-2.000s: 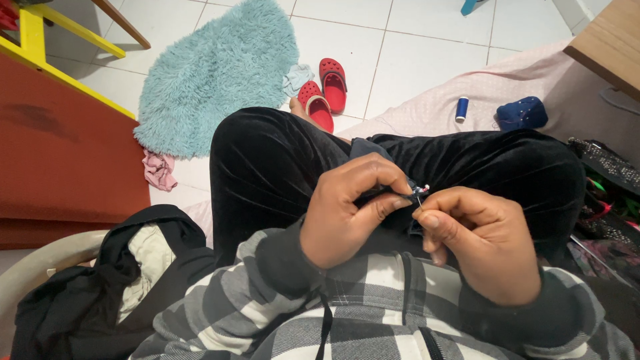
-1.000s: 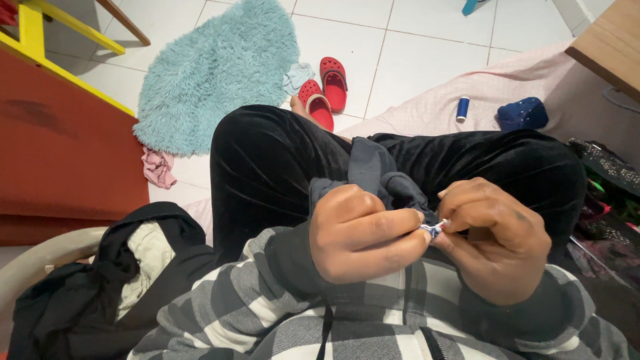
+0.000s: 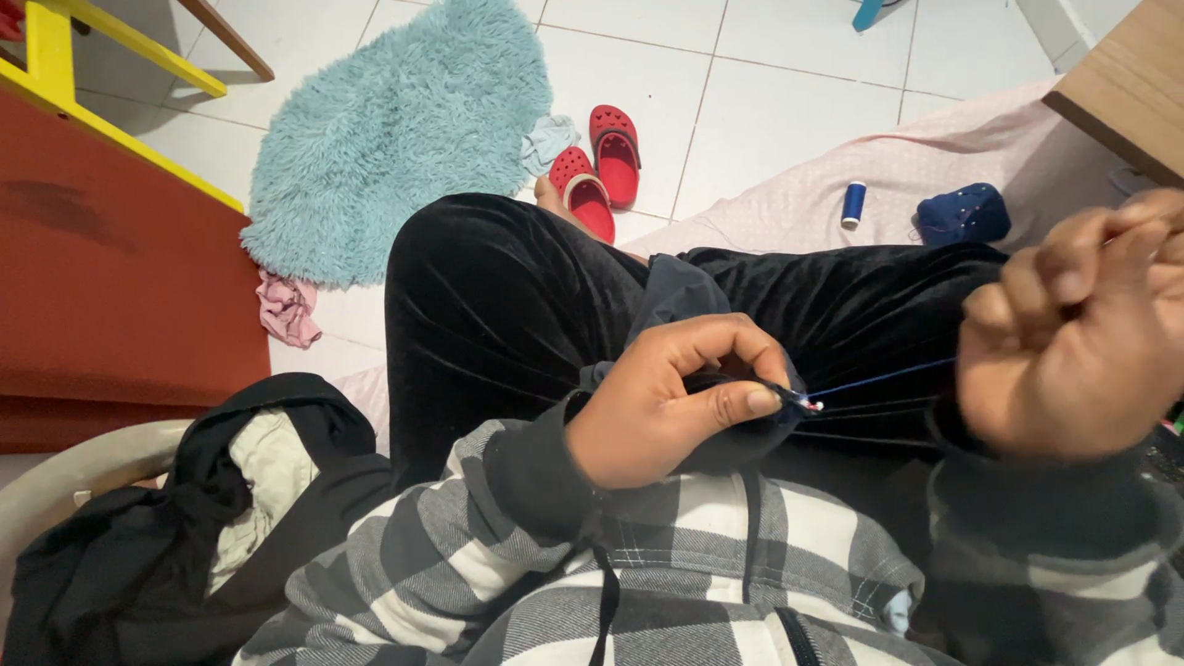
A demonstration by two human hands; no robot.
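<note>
Over my lap, my left hand [image 3: 680, 402] pinches a dark grey cloth [image 3: 680, 291] between thumb and forefinger. A small white and red bit [image 3: 812, 404] shows at the pinched edge. From there a taut blue thread [image 3: 883, 375] runs to my right hand [image 3: 1073, 324], raised at the right and blurred. Its fingers are curled together near the frame's edge; a needle cannot be made out. A blue thread spool [image 3: 853, 204] and a dark blue pincushion or cloth bundle [image 3: 964, 215] with pale dots lie beyond my knee.
Pink fabric [image 3: 777, 208] spreads over the tiled floor. Red clogs [image 3: 615, 157] and a fluffy teal rug [image 3: 398, 148] lie ahead. A wooden furniture corner [image 3: 1128, 92] juts in at upper right. Black clothing [image 3: 120, 555] hangs over a chair's curved rim at left, below a red-brown panel [image 3: 120, 268].
My right hand has moved away from the left, out to the right, and the blue thread now stretches between them. My left hand still grips the cloth.
</note>
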